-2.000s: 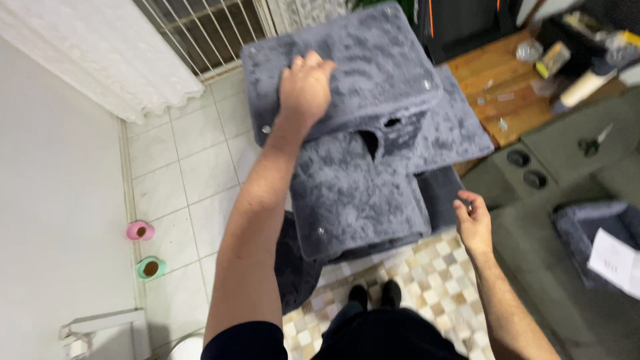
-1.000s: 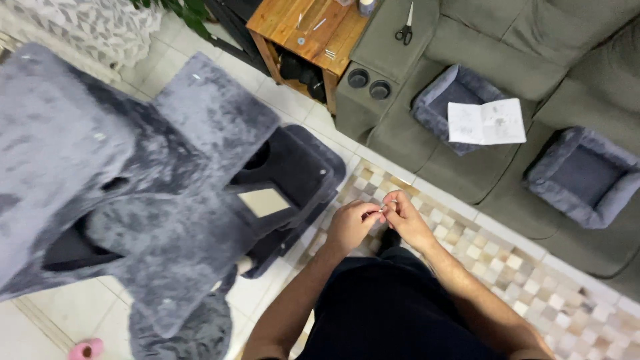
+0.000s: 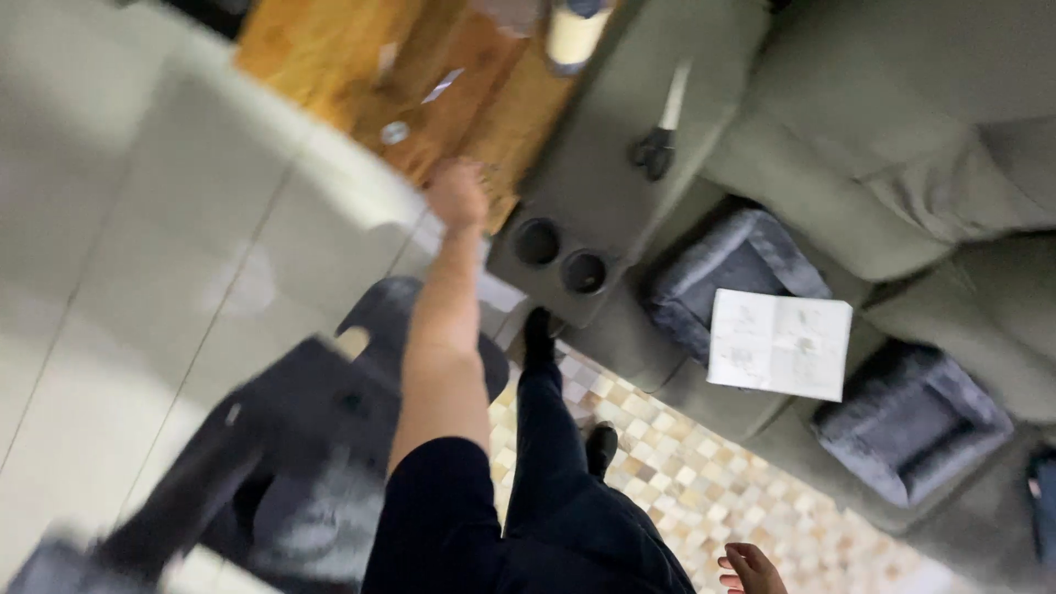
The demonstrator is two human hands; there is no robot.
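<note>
My left hand [image 3: 458, 194] is stretched out over the near edge of the wooden table [image 3: 495, 107]; it is blurred, and its fingers and anything in them cannot be made out. Small shiny pieces, one of them a round piece [image 3: 395, 132], lie on the table beyond it. My right hand [image 3: 751, 569] hangs low at the bottom edge, partly cut off, fingers loosely curled and apart, with nothing seen in it. The grey plush cat tree [image 3: 305, 487] stands on the floor at the lower left, left of my left arm.
On the grey sofa's armrest [image 3: 602, 165] are scissors [image 3: 656, 148] and two cup holders [image 3: 561, 256]. Two plush beds [image 3: 718, 272] rest on the seats, with a printed instruction sheet [image 3: 780, 342] across one. A patchwork rug [image 3: 685, 487] lies by my feet.
My hands, together a second ago, are now apart: the left reaches to the table, the right hangs low. The view has swung toward the table and sofa.
</note>
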